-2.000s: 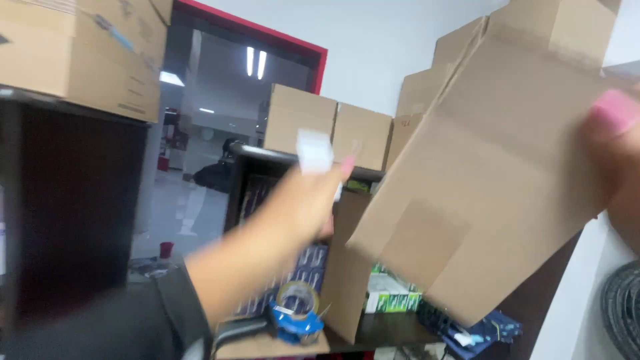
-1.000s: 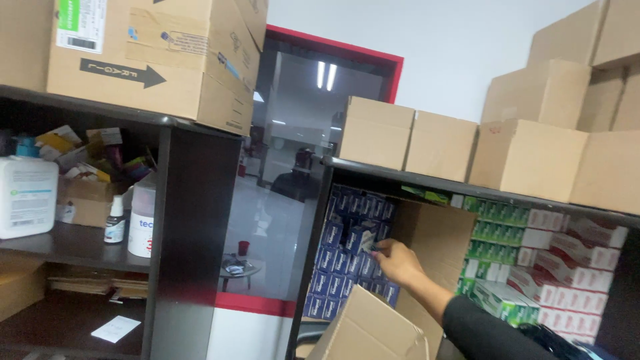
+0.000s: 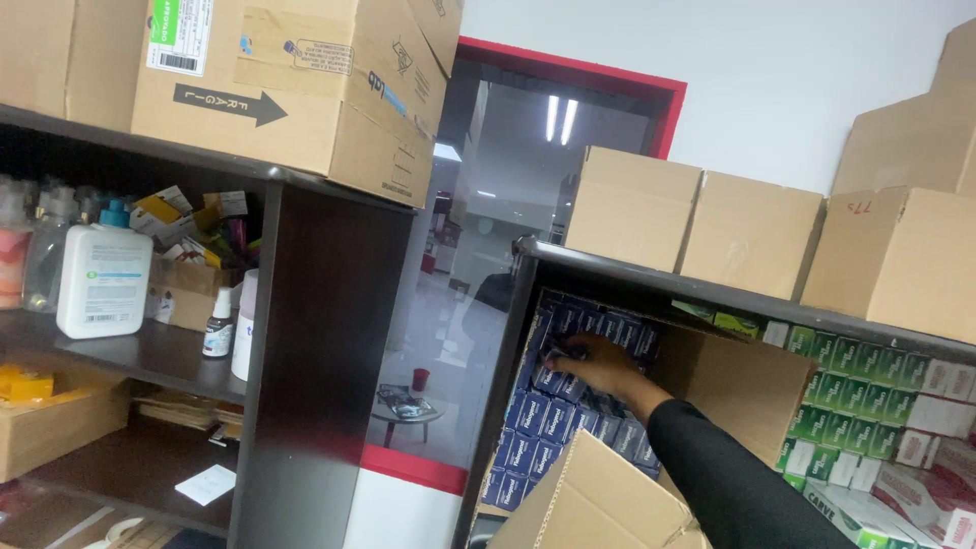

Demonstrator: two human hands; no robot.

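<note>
My right hand [image 3: 602, 367] comes in from the lower right in a black sleeve. It reaches into a large open carton on the right shelf unit, its fingers pinched on a small dark blue medicine box near the upper left of the stack. Rows of the same blue boxes [image 3: 534, 415] fill the carton, whose cardboard flap [image 3: 736, 385] stands out to the right. Below the hand, an open cardboard box [image 3: 602, 496] is tilted at the bottom edge; its inside is hidden. My left hand is out of view.
Green and white boxes [image 3: 846, 393] are stacked right of the flap. Closed cartons [image 3: 633, 206] line the shelf top. A dark shelf unit [image 3: 320, 335] on the left bears a white pump bottle [image 3: 105, 278], a small spray bottle [image 3: 219, 328] and a large carton [image 3: 252, 99]. A red-framed window [image 3: 675, 114] lies between.
The box raised at the right two seconds ago is now low, at the bottom edge. My left arm, seen then, has left the view. My right hand stays among the blue boxes since one second ago.
</note>
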